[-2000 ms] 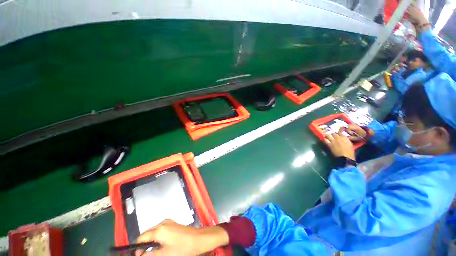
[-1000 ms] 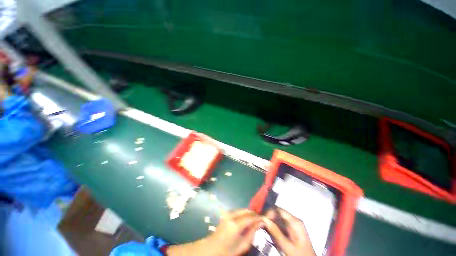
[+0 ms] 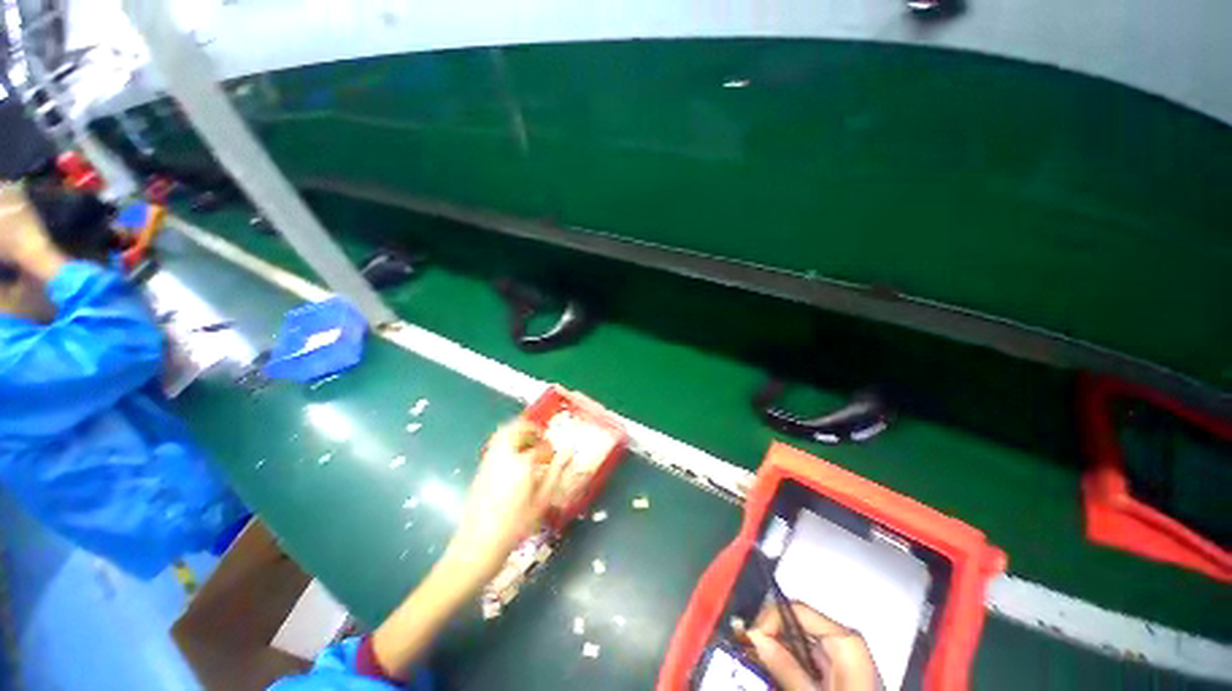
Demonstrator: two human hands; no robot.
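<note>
My left hand (image 3: 507, 500) is at the red parts bin (image 3: 604, 470), its fingers over the cream pads (image 3: 578, 435) in it. Whether the fingers grip a pad cannot be told. My right hand (image 3: 817, 651) holds dark tweezers (image 3: 788, 603) over the near end of the tablet assembly. The tablet, with its large silver-white battery (image 3: 854, 574), lies in an orange-red foam tray (image 3: 885, 479). The lower part of the tray and of my right hand is cut off by the bottom edge.
Loose pads (image 3: 514, 574) lie beside the bin. A blue bin (image 3: 316, 340) stands farther left, near a person in a blue smock (image 3: 108, 419). Black curved items (image 3: 827, 413) and another orange-red tray (image 3: 1173, 529) lie on the belt. A slanted post (image 3: 264, 182) rises at the bench's far edge.
The view has swung left since the first frame. My left hand has moved from the tablet, beside my right hand, to the red bin. My right hand stays at the tablet.
</note>
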